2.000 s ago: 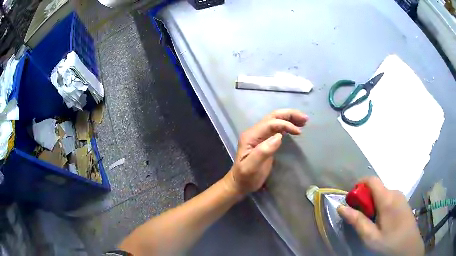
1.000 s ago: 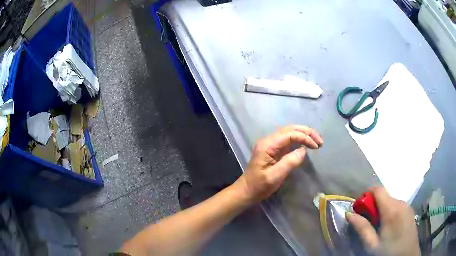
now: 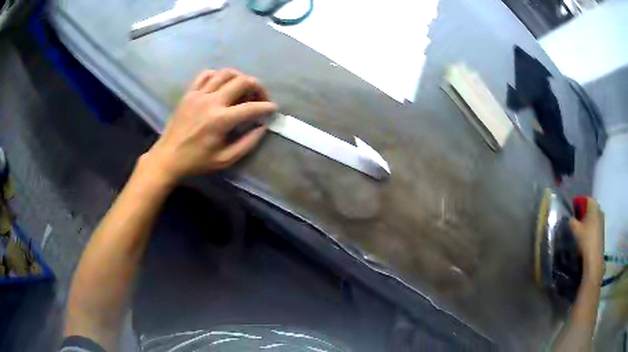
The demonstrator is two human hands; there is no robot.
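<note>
My left hand (image 3: 210, 127) is at the left end of a narrow white fabric strip (image 3: 323, 144), its thumb and fingers closed on that end. The strip lies on the table, with a small flap sticking up near its pointed right end. My right hand (image 3: 589, 240) holds the red handle of the electric iron (image 3: 556, 240) at the far right, apart from the strip. The iron's silver body and yellow-brown rim show; whether its soleplate touches the table is unclear. The view is somewhat blurred.
A folded strip (image 3: 175, 17) lies at the upper left. Green scissor handles (image 3: 282, 10), cut off by the top edge, lie on white sheets (image 3: 385, 48). A beige stack (image 3: 478, 106) and black scraps (image 3: 544, 113) are at the right. A blue crate (image 3: 27, 275) is at lower left.
The view has swung right. The iron and my right hand have moved far right, away from my left hand. The narrow strip now shows at my left hand; the beige stack and black scraps have come into view.
</note>
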